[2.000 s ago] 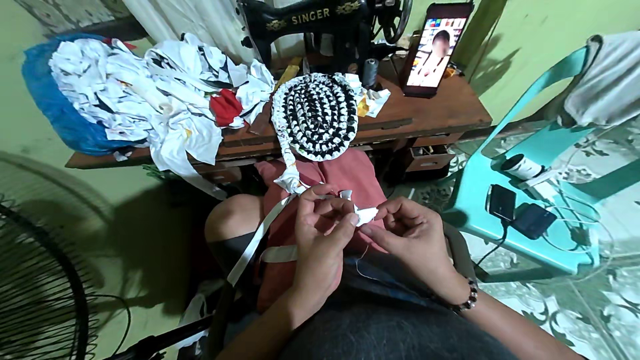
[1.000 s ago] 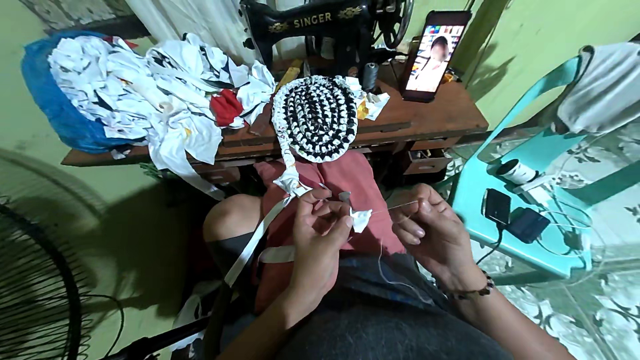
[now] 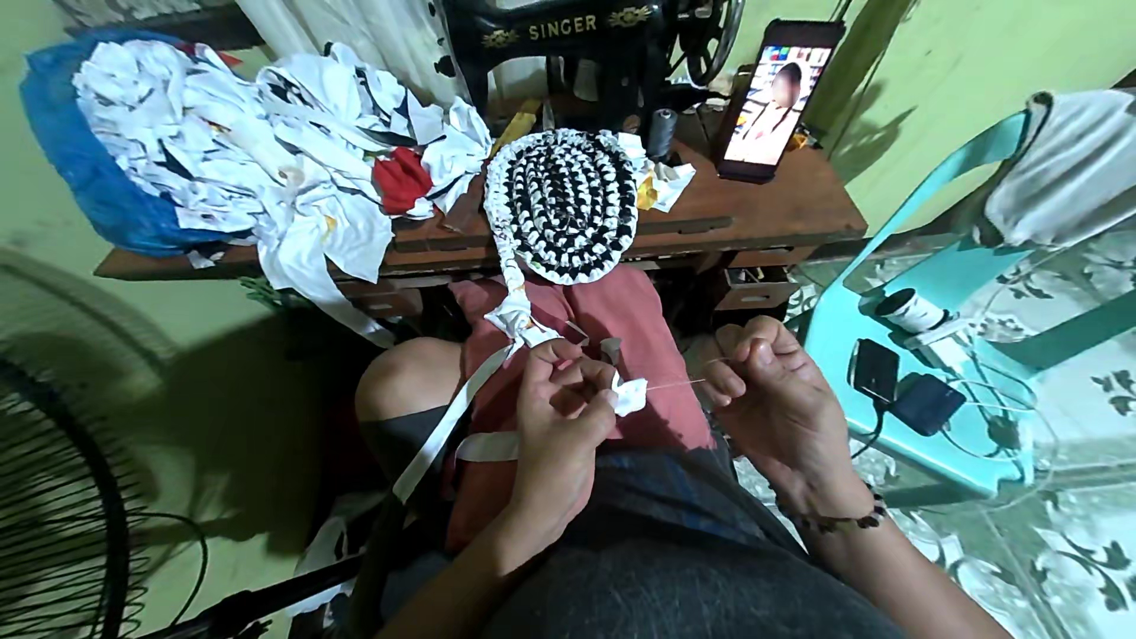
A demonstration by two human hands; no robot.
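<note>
My left hand [image 3: 564, 417] pinches a small white fabric piece [image 3: 630, 396] above the red cloth [image 3: 612, 328] on my lap. A thin thread [image 3: 674, 383] runs taut from that piece to my right hand [image 3: 777, 399], whose thumb and finger are closed on it; whether a needle is there too, I cannot tell. An oval black-and-white braided rag mat [image 3: 564, 204] rests against the table's front edge. From it a white fabric strip [image 3: 453, 426] trails down through a knotted part to the left of my left hand.
A sewing machine [image 3: 568, 40], a thread spool [image 3: 661, 135] and an upright phone [image 3: 781, 102] stand on the wooden table [image 3: 754, 209]. White scraps [image 3: 222, 133] fill a blue bag [image 3: 75, 160] at left. A turquoise chair [image 3: 834, 355] holds devices and cables. A fan [image 3: 71, 497] is lower left.
My right hand, close to the white piece two seconds ago, has moved away to the right. The thread between the hands is now drawn straight. My left hand stays nearly in place.
</note>
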